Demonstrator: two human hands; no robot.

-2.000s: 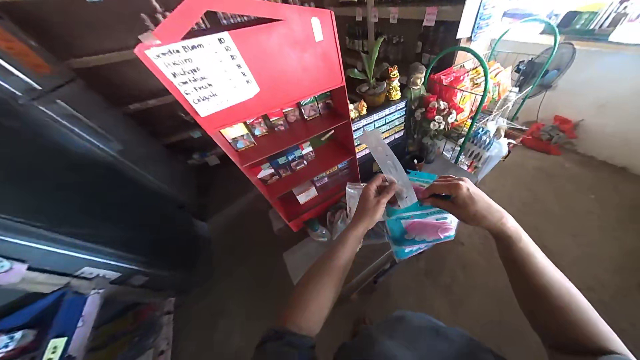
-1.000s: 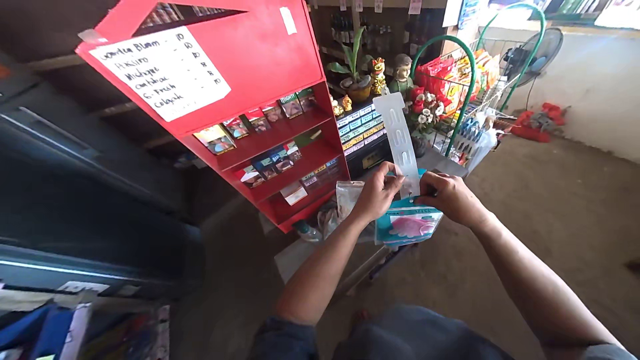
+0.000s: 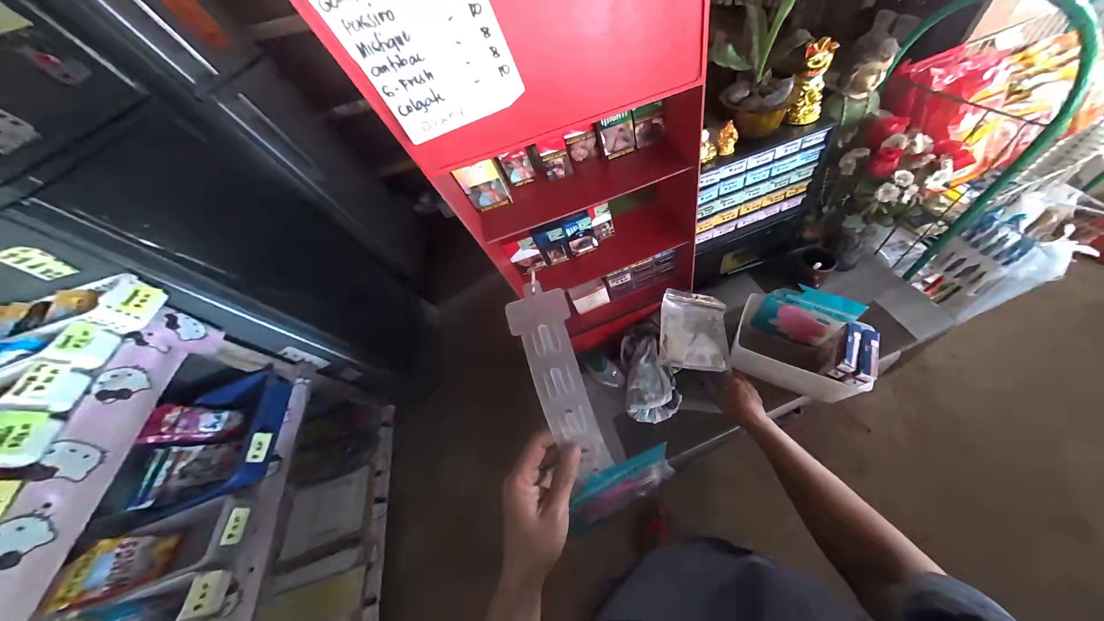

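My left hand grips the lower part of a clear plastic hanging strip with slots and a hook at its top. A teal packet with a pink item hangs at the strip's lower end, beside my left fingers. My right hand is at the near left corner of a white plastic bin on the low bench; its fingertips are hard to make out. Inside the bin lie another teal packet with a pink item and small blue-and-white boxes. Left of the bin is a clear zip bag.
A red shelf unit with small packs stands ahead. A knotted plastic bag lies on the bench. Dark cabinets and a rack with a blue bin are at left; a green-framed wire rack is at right.
My hands have moved apart: the left went leftward with the strip, the right to the white bin. Earlier both were together at the strip and a teal packet. The view has turned left.
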